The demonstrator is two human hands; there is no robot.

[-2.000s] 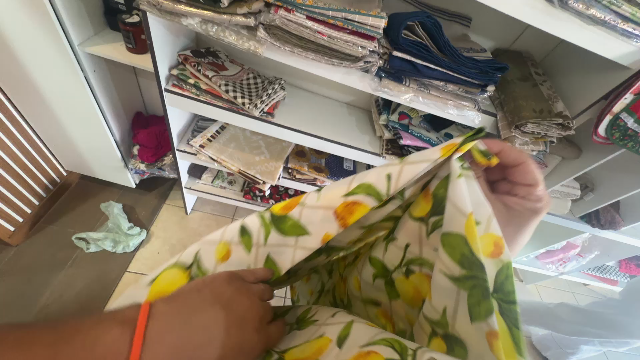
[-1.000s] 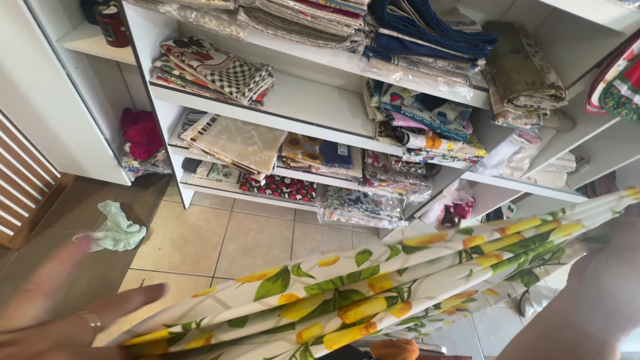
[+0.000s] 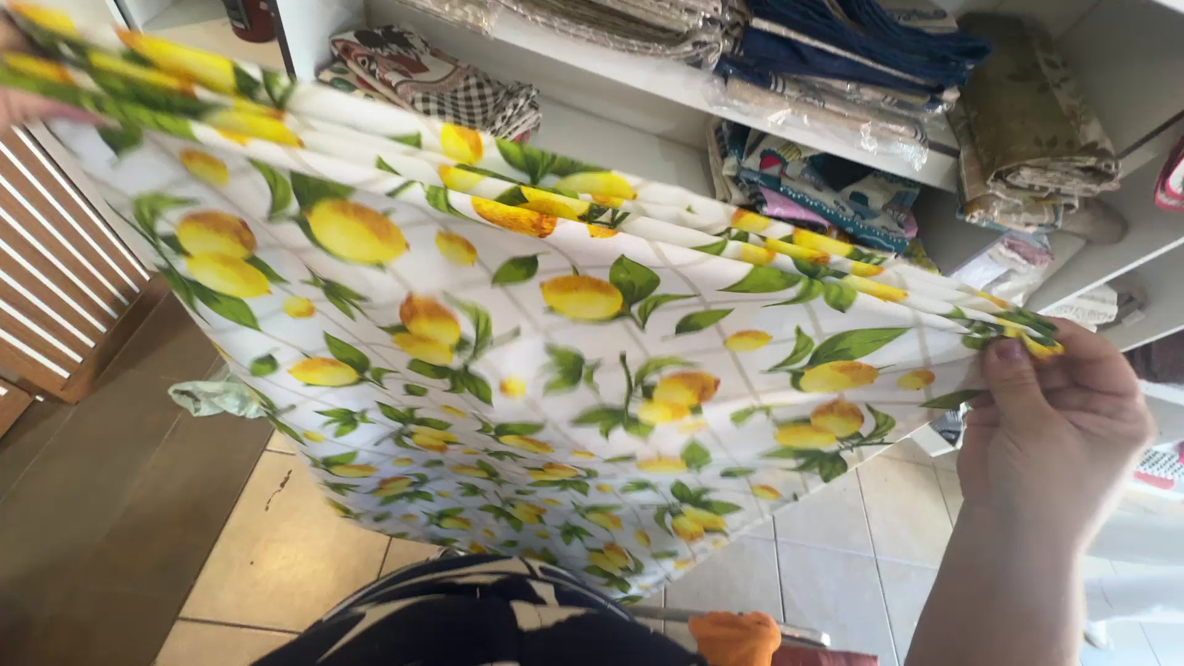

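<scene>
A white cloth printed with lemons and green leaves (image 3: 573, 370) is stretched wide across the head view, its upper edge gathered in several folds and its lower part hanging toward the floor. At the right, my right hand (image 3: 1054, 416) pinches the gathered corner between thumb and fingers. My left hand (image 3: 37, 97) is cut off by the left edge of the view and blurred; it holds the other end of the folds.
White shelves (image 3: 620, 139) behind the cloth hold folded textiles (image 3: 444, 83), some in clear plastic, and a rolled cloth (image 3: 1027, 111). A pale plastic bag (image 3: 217, 398) lies on the brown floor at left. An orange cloth (image 3: 735, 638) is at the bottom edge, near patterned dark clothing (image 3: 481, 620).
The lemon cloth, bunched two seconds ago, is now spread out between my hands and lifted higher. My left hand, apart from the cloth with fingers spread one second ago, now grips its left end.
</scene>
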